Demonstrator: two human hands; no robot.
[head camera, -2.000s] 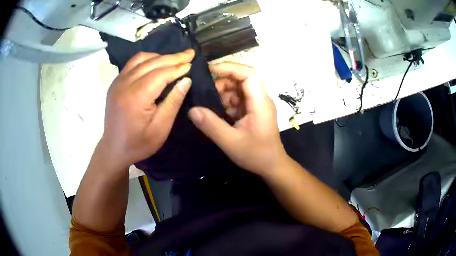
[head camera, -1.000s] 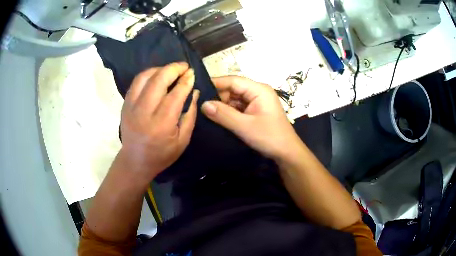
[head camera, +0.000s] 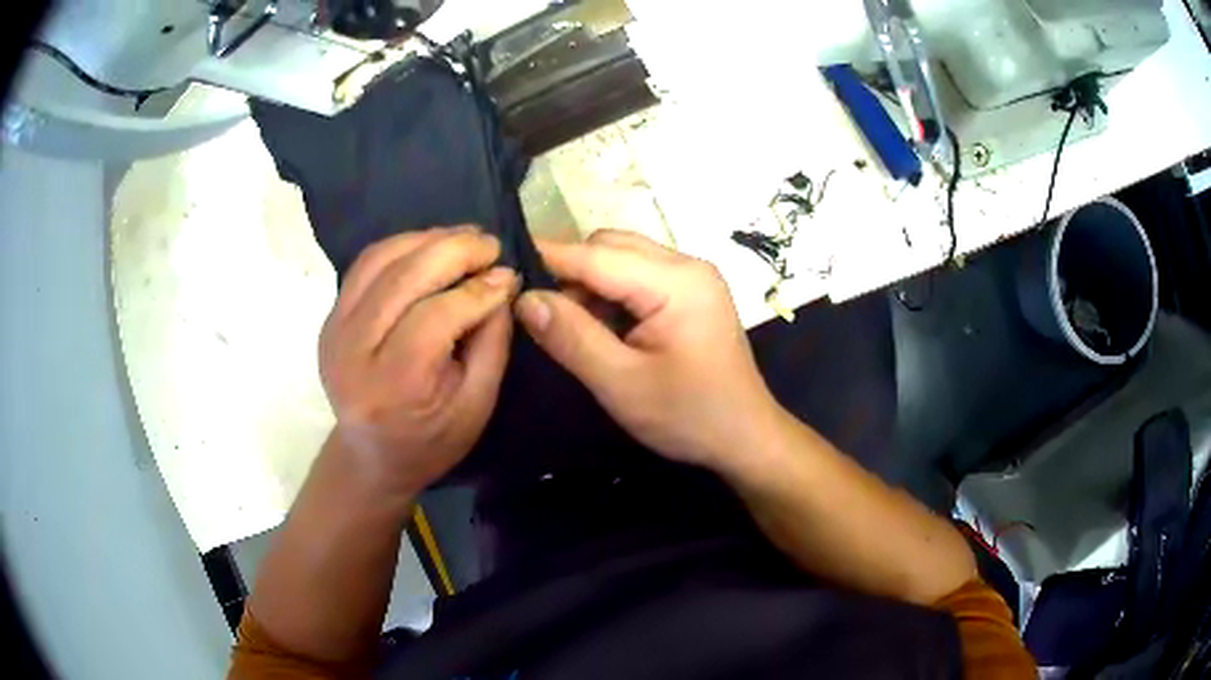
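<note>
The dark fabric workpiece (head camera: 399, 166) lies on the pale machine table, its top end at the needle area (head camera: 458, 53) of the sewing machine. Its lower part hangs toward the lap and blends into the dark apron. A folded seam edge (head camera: 511, 219) runs down its right side. My left hand (head camera: 418, 339) lies on the cloth with its fingertips pinching beside this edge. My right hand (head camera: 657, 345) pinches the same edge between thumb and fingers, close to the left fingertips. The cloth under the hands is partly hidden.
A dark ribbed metal block (head camera: 578, 100) sits right of the needle. Dark thread scraps (head camera: 784, 226) lie right of my hands. A blue tool (head camera: 873, 126) lies farther right near a white machine body (head camera: 1036, 53). A pale-rimmed bin (head camera: 1058, 286) stands beyond the table edge.
Both hands have moved down along the seam edge, away from the needle, and their fingertips are now close together. More of the cloth's upper part shows.
</note>
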